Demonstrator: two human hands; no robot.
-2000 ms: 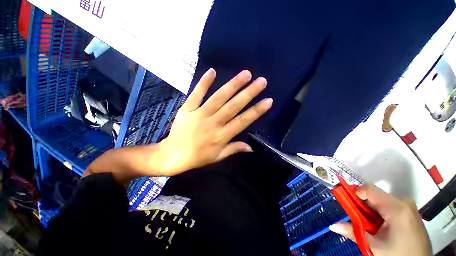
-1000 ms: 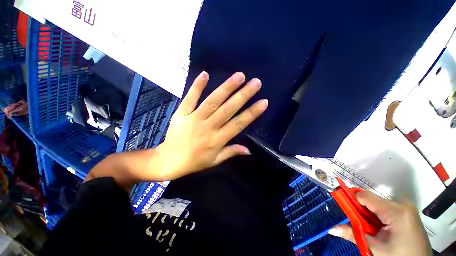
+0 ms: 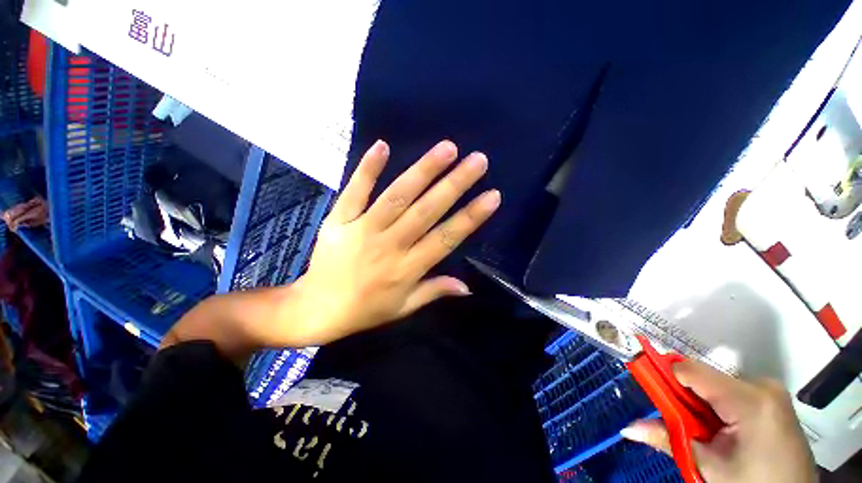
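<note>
A navy cut panel lies over the white table and hangs at its front edge, with a slanted slit low on it. My left hand lies flat on the panel's lower left part, fingers spread, gripping nothing. My right hand holds the fabric shears by their red-orange handles at the lower right. The silver blades point up and left along the panel's lower edge, their tips near my left thumb. Whether the blades have cloth between them cannot be told.
The white table bears purple characters at the left. Part of the sewing machine bed with red blocks is at the right, a flat black object beside it. Blue plastic baskets holding cloth stand at the left; another is below the table.
The view has shifted slightly, so the panel and left hand appear a little further left. Both hands and the shears keep nearly the same positions relative to the panel.
</note>
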